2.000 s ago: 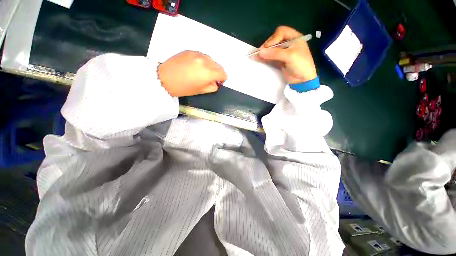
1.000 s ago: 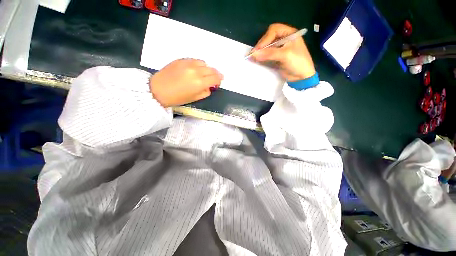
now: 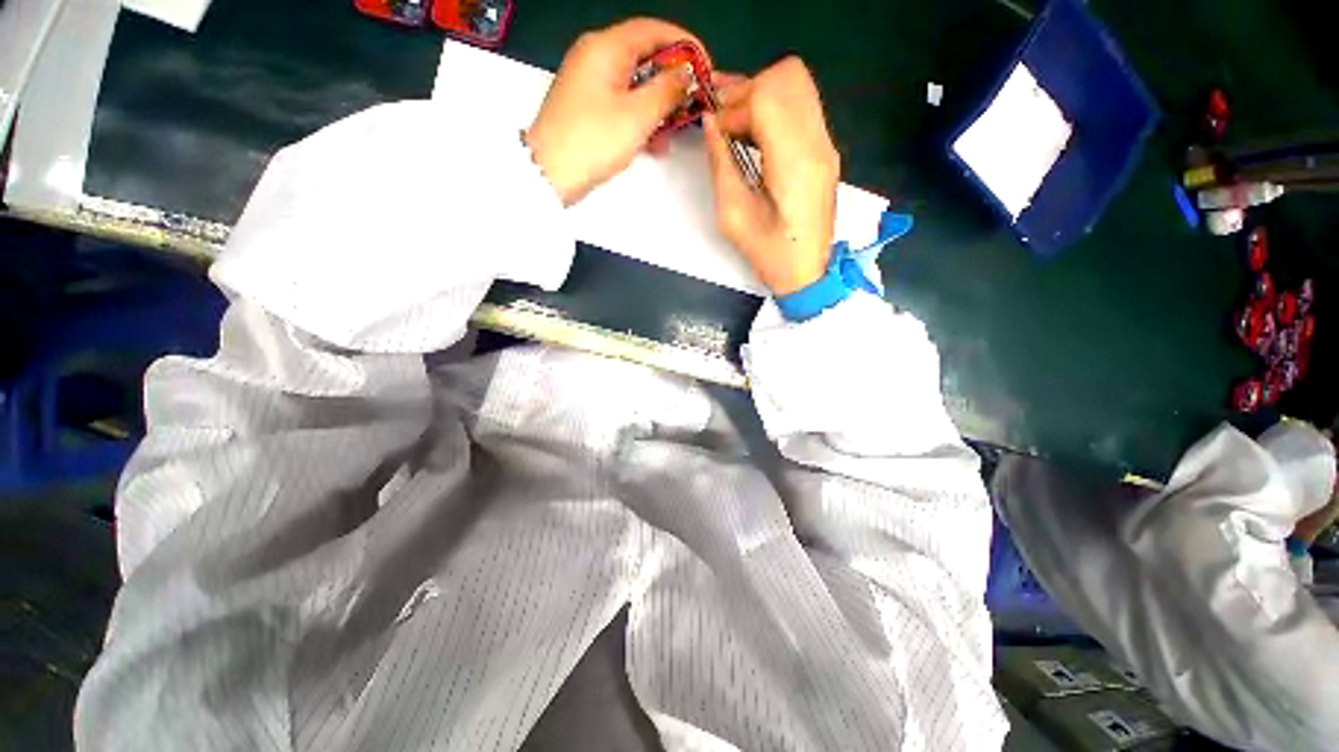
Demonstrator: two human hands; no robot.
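My left hand (image 3: 610,110) holds a red plastic housing (image 3: 679,62) above the far edge of the white paper sheet (image 3: 646,203). Its bright red rim shows between the fingers, with a dark inside. My right hand (image 3: 781,169) is against the housing's right side and holds the slim grey tweezers (image 3: 749,162), which show partly between the fingers and palm. The tweezer tip is too small and covered to make out. A blue wrist strap (image 3: 825,290) is on my right wrist.
Two red housings (image 3: 470,15) lie at the top left. A tiny white pad (image 3: 934,94) lies left of the blue bin (image 3: 1123,110), which holds a white sheet (image 3: 1013,140). Red pieces (image 3: 1275,331) and pens (image 3: 1231,196) lie at far right, near another person's sleeve (image 3: 1219,507).
My left hand has moved up and right with the housing, which now shows. My right hand has turned and come in beside it, and the tweezers now lie more within the hand.
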